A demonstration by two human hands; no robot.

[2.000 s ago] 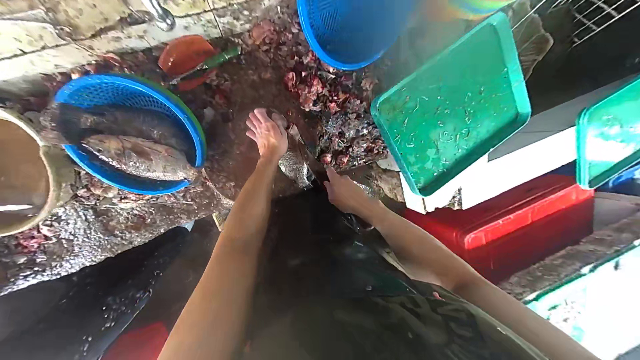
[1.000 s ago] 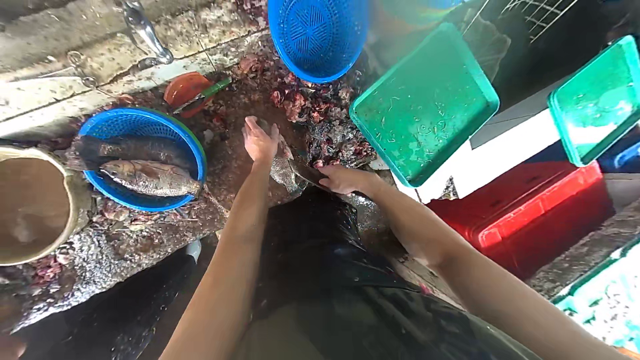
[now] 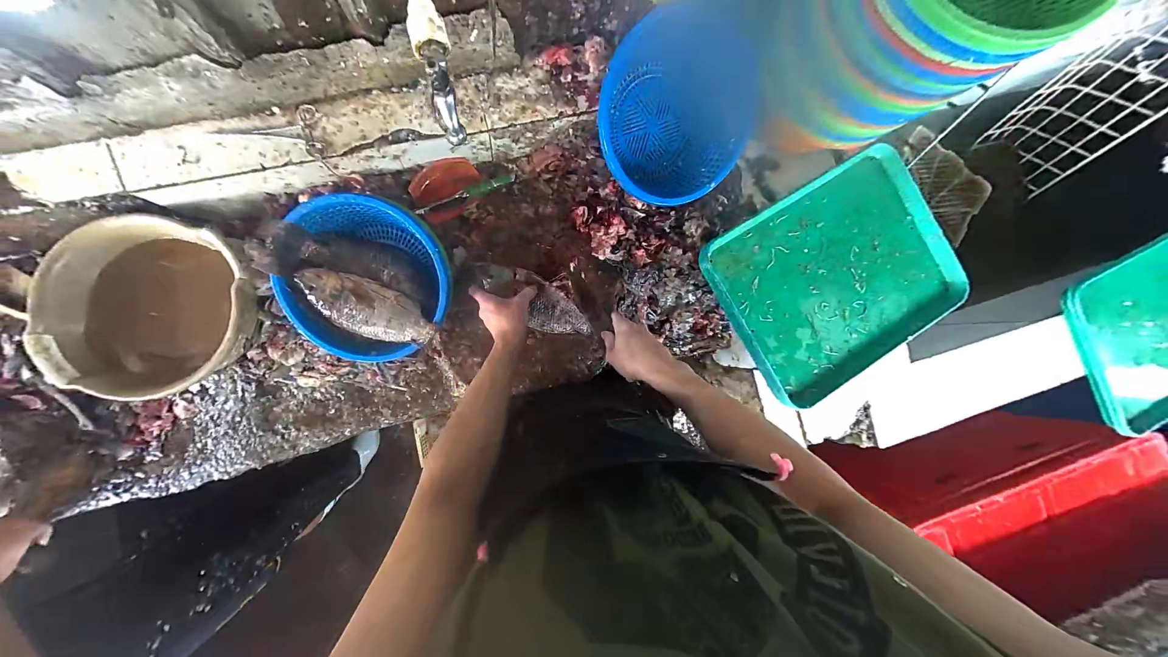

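Observation:
On the wet, dark work surface (image 3: 538,360) lies a scaled fish (image 3: 558,308), right in front of me. My left hand (image 3: 504,308) presses on the fish's left part, thumb and fingers spread over it. At the fish's right end, my right hand (image 3: 631,349) is closed around the handle of a dark-bladed knife (image 3: 593,290), whose blade stands beside the fish. Two more fish (image 3: 365,306) lie in a blue plastic basket (image 3: 440,274) to the left. Behind the cutting spot is a red-orange scoop or dish (image 3: 444,180) with a green-handled knife (image 3: 490,186) across it.
Fish offal (image 3: 611,224) and scales surround the spot. A bucket of murky water (image 3: 46,351) stands left, a tap (image 3: 444,96) behind. Another blue basket (image 3: 607,137), stacked colourful baskets (image 3: 858,82), a green tray (image 3: 803,397) and a red crate (image 3: 1031,502) are right. Part of another person's hand (image 3: 20,538) shows far left.
The knife in my right hand now stands beside the fish's right end, with more of its blade showing. My left hand stays on the fish. The view has shifted.

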